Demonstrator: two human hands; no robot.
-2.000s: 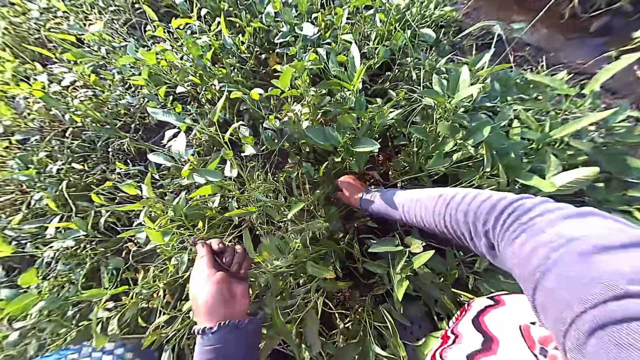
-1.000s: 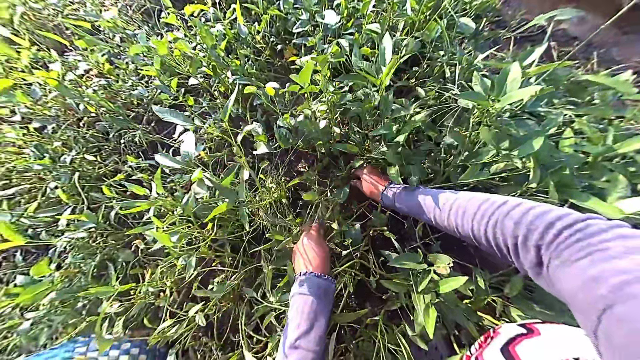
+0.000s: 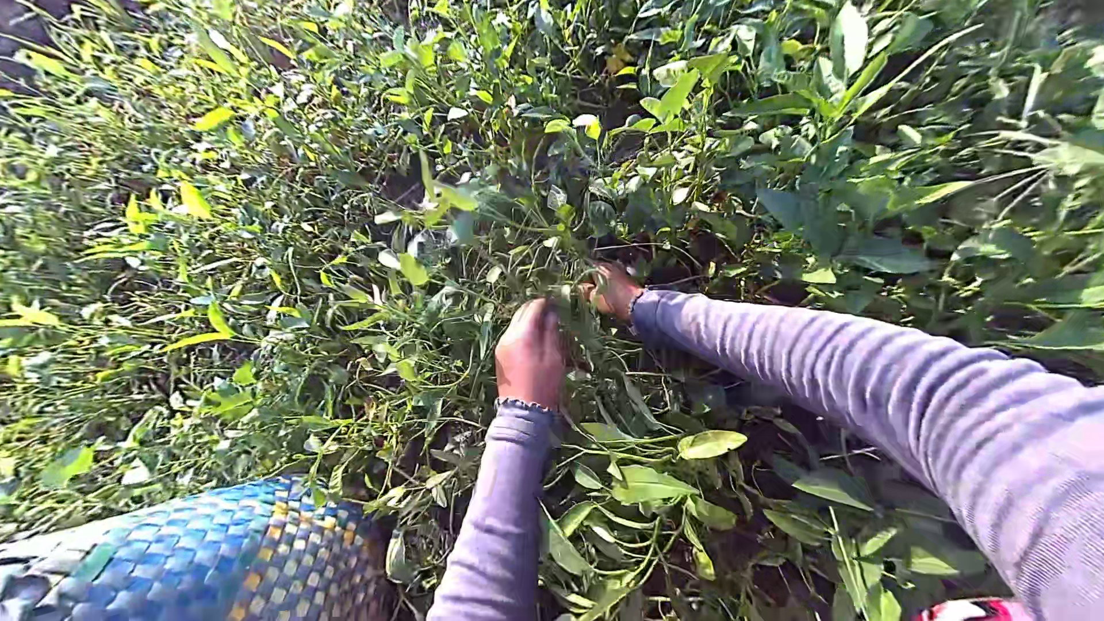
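Note:
Dense leafy green plants (image 3: 414, 345) with thin stems fill most of the head view. My left hand (image 3: 530, 354), in a mauve long sleeve, is closed around some stems and leaves near the middle. Just right of it, my right hand (image 3: 611, 291) reaches in low among the stems, its fingers partly hidden by foliage. The two hands are close together, with a bunch of stems (image 3: 573, 319) between them. Whether the right fingers grip anything cannot be made out.
A woven blue, white and yellow basket or bag (image 3: 198, 552) lies at the lower left. Red and white patterned cloth (image 3: 975, 611) shows at the bottom right edge. Dark ground (image 3: 768, 535) shows between plants at the lower right.
My left hand was apart at the left two seconds ago and has come in beside my right hand. More of the woven item shows as the view has shifted.

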